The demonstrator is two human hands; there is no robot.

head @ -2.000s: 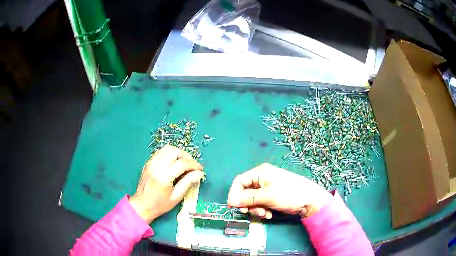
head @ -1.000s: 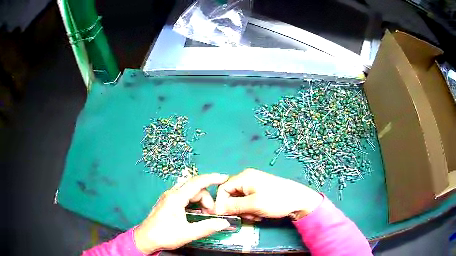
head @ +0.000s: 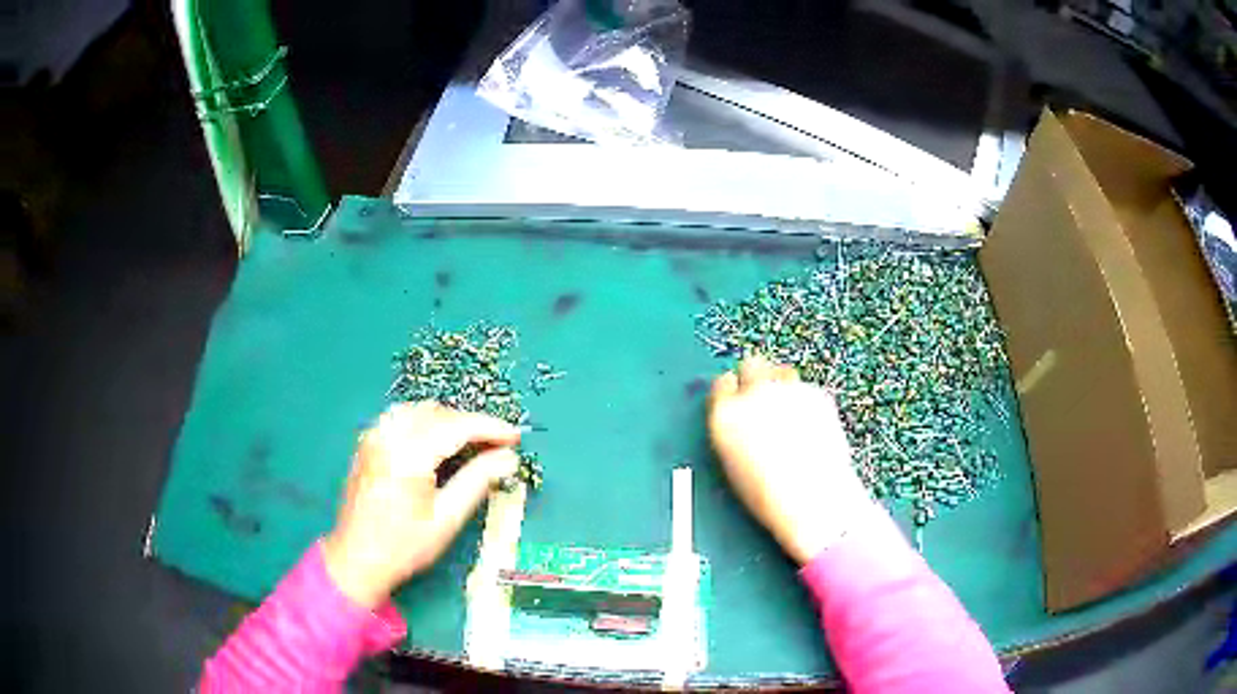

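A green circuit board (head: 583, 560) sits between the two pale upright bars of a fixture (head: 490, 597) at the near edge. A small dark red part (head: 621, 624) shows below the board strip. My left hand (head: 432, 481) is at the near side of the small pile of leaded components (head: 457, 366), thumb and forefinger close together; whether they hold a component I cannot tell. My right hand (head: 780, 441) is at the left edge of the large pile of leaded components (head: 902, 346), its fingertips down at the parts; what is between them is hidden.
A brown open cardboard box (head: 1092, 393) stands right of the large pile. A silver-grey framed panel (head: 705, 180) lies at the back with a crumpled clear plastic bag (head: 597, 82) on it. A green post (head: 258, 122) rises at the back left. The mat (head: 312, 312) is green.
Both hands have left the board and fixture, where they were together a second ago. My left hand moved back to the small pile, my right hand out to the large pile. The fixture is uncovered.
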